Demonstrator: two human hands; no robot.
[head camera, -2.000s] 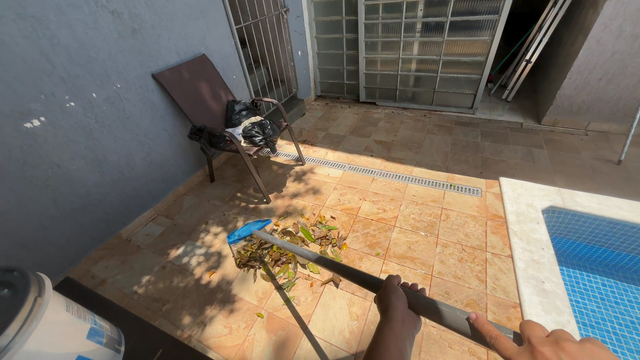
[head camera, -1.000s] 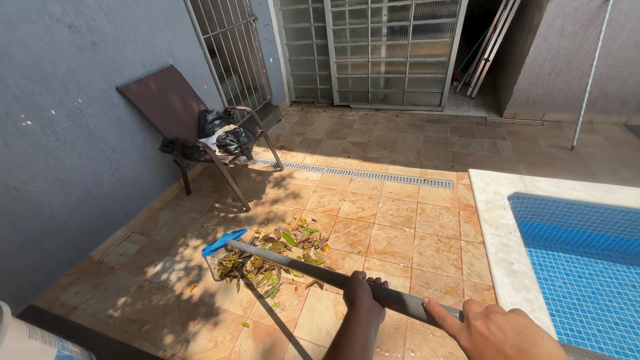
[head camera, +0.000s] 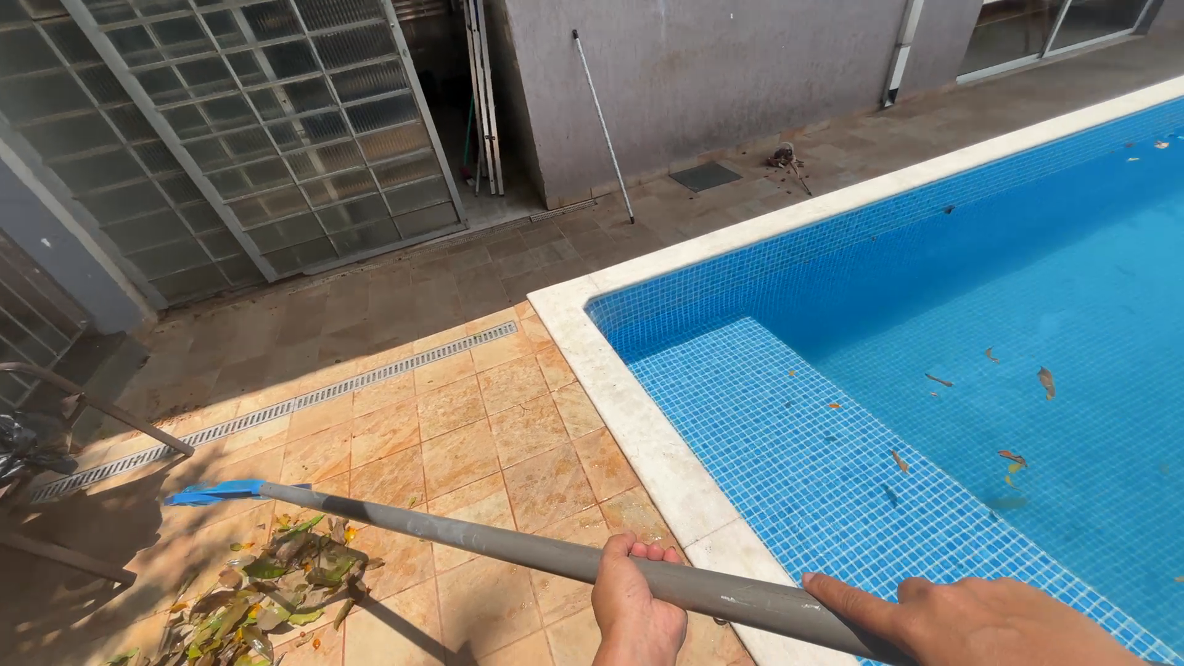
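A long grey pole (head camera: 518, 546) crosses the lower part of the view, ending at the left in a blue skimmer head (head camera: 222, 492). My left hand (head camera: 638, 597) is closed around the middle of the pole. Farther up the pole, at the lower right, my right hand (head camera: 980, 620) grips it with the index finger laid along it. The blue head is above the tiles, just beyond a pile of dry and green leaves (head camera: 268, 597). Whether the head touches the floor cannot be told.
A swimming pool (head camera: 925, 388) with a white stone edge (head camera: 647, 435) and floating leaves lies at the right. A drain grate (head camera: 342, 388) crosses the tiles. Part of a chair (head camera: 102, 412) with black plastic stands left. A thin pole (head camera: 603, 125) leans on the wall.
The view has swung right, bringing much more of the pool into sight. The blue head was at the leaf pile's left side and is now beyond the pile. Both hands have stayed on the pole.
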